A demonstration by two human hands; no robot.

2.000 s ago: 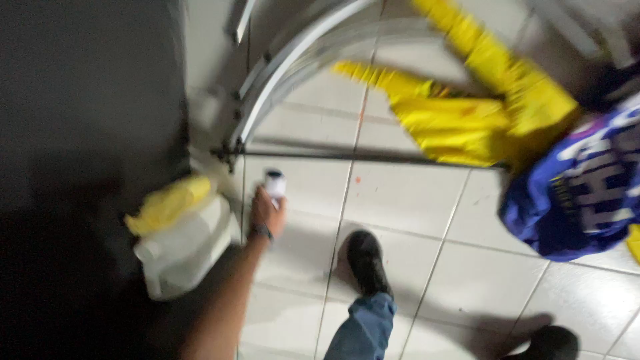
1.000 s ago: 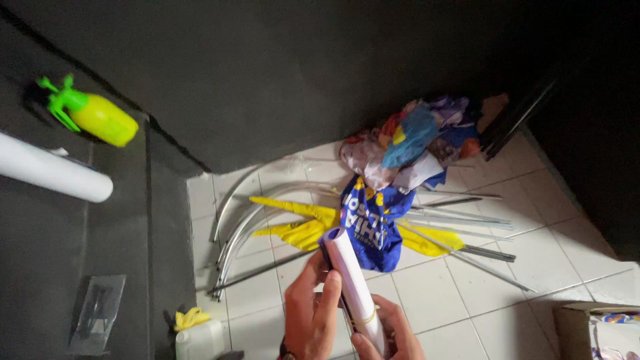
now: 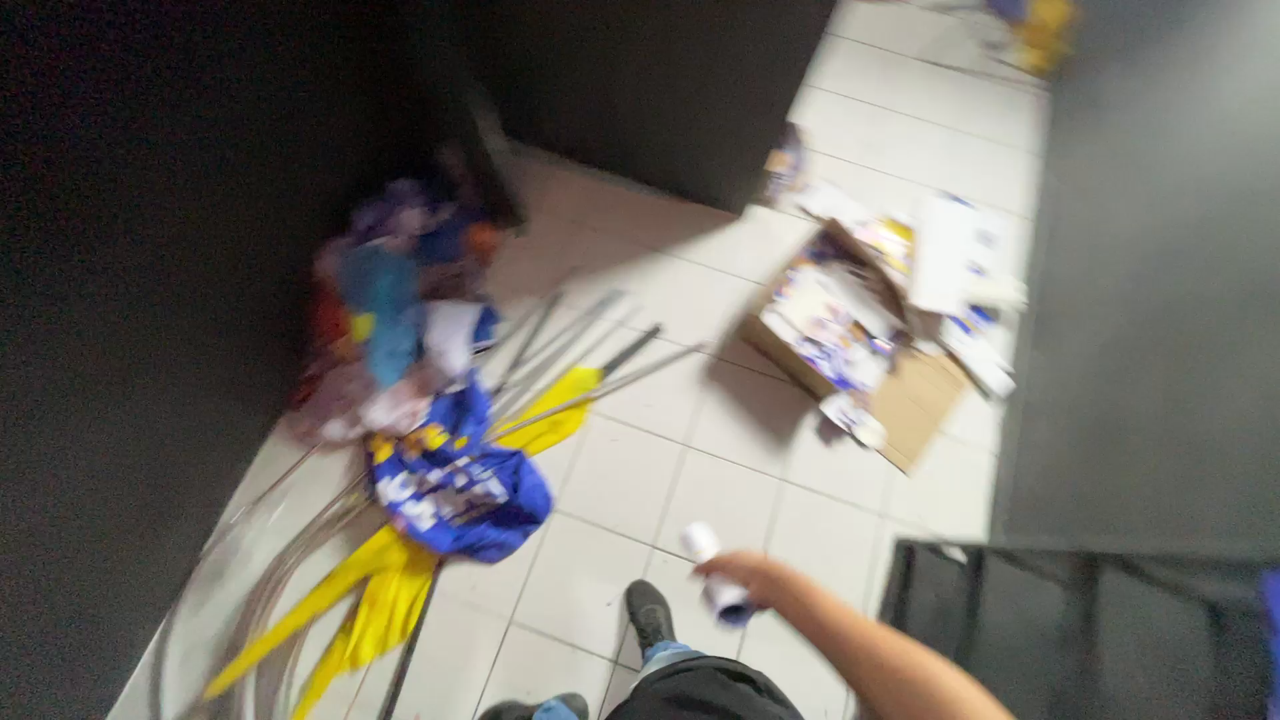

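Observation:
My right hand (image 3: 745,578) is closed around a short white roll (image 3: 702,541), which looks like rolled paper or vinyl, above the tiled floor at the lower middle. The roll tilts, and its near end shows a dark blue opening. My left hand is out of the frame. To the left of the roll, a blue printed fabric (image 3: 475,500) lies crumpled on yellow fabric (image 3: 385,600) and thin poles. The view is blurred.
An opened cardboard box (image 3: 795,355) full of printed papers stands at the right, with white boxes (image 3: 940,255) beside it. Crumpled fabrics and plastic (image 3: 380,310) lie by the dark wall at left. A black slatted structure (image 3: 1060,630) is at lower right.
A second ago both my hands held the roll; now my right hand alone has it, and my left hand is out of view. The view has swung right, onto the open cardboard box.

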